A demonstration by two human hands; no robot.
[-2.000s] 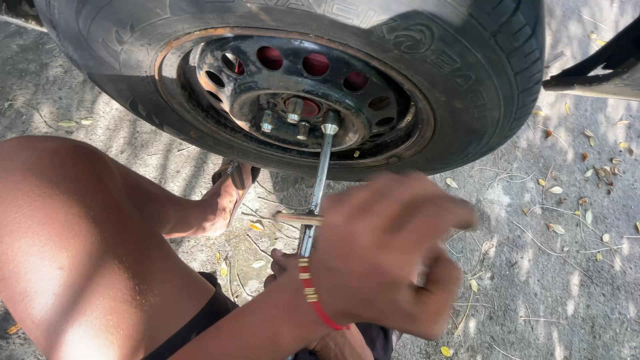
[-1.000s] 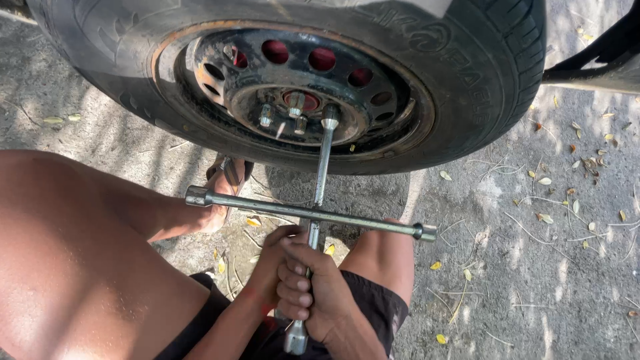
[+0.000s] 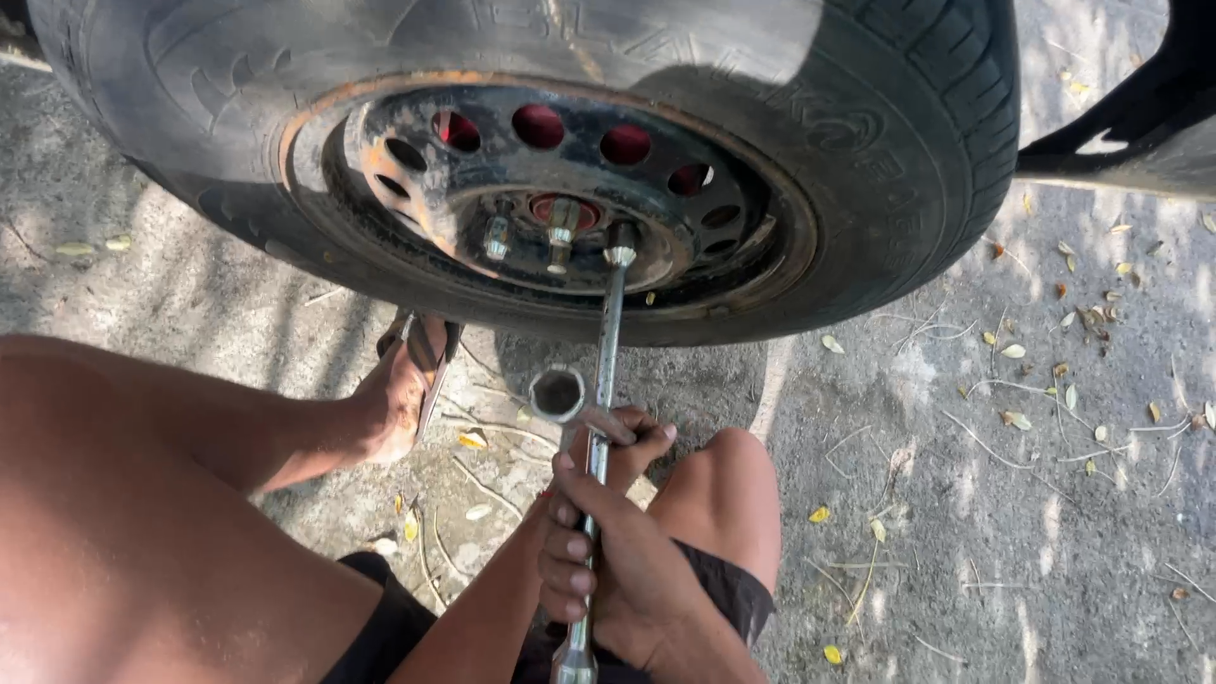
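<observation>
A four-way lug wrench [image 3: 611, 332] has its far socket over a lug position at the right of the black steel wheel's hub [image 3: 475, 214]. My right hand [image 3: 617, 570] is wrapped around the near arm of the wrench. One cross arm points up toward the camera and shows its hollow socket [image 3: 558, 394]. Behind the crossing of the arms is my left hand [image 3: 641, 442], partly hidden; its fingertips show on the right, and whether it grips the wrench is unclear. Several lug nuts, among them one at the left [image 3: 497, 237], stand on the hub.
The rubber tire [image 3: 902, 190] spans the top, with rust along the rim edge. A sandaled foot [image 3: 399, 399] stands at left, below the tire, and a bent knee [image 3: 731, 484] is right of the wrench. Dry leaves and twigs lie on rough pavement [image 3: 950, 475]. Dark bodywork [image 3: 1130, 123] is at upper right.
The wrench has turned: its cross arms lay sideways one second ago, and one now points toward the camera. My left hand has moved from beside my right hand up to the crossing.
</observation>
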